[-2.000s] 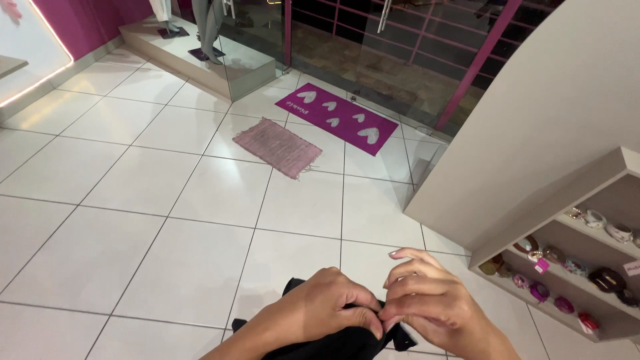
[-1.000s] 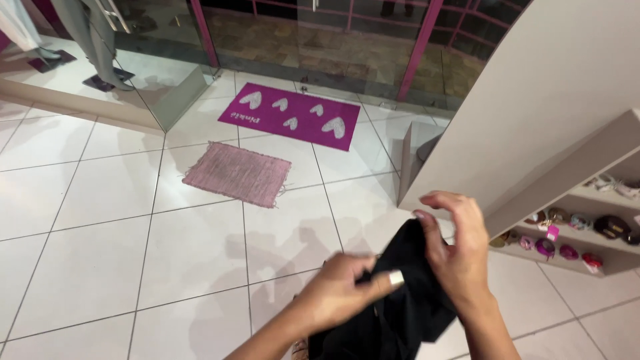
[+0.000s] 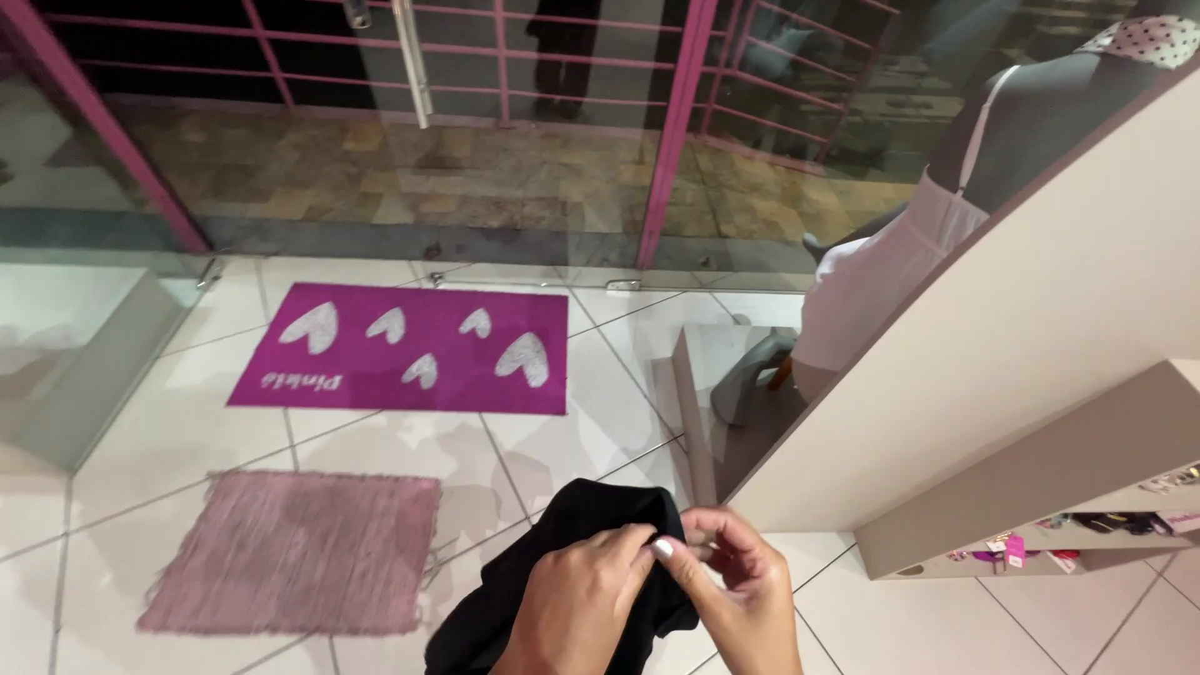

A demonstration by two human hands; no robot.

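A bunched black cloth garment [image 3: 553, 534] hangs at the bottom centre of the head view, above the tiled floor. My left hand [image 3: 595, 586] lies over its front, fingertips pinching the fabric near its upper right edge. Just to the right, my right hand [image 3: 741, 581] has its thumb against the same edge, with its fingers curled behind the cloth. The fingertips of both hands are close together there. Folds hide the garment's lower part and exact kind.
A purple mat with hearts [image 3: 441, 361] and a pink woven rug [image 3: 305, 553] lie on white tiles before glass doors with a metal handle [image 3: 412, 66]. At right are a partition [image 3: 947, 347], a seated mannequin [image 3: 900, 253] and an accessory shelf [image 3: 1012, 487].
My hands, apart on the black garment a second ago, have come together at its edge. The view has swung right, showing the mannequin behind the partition.
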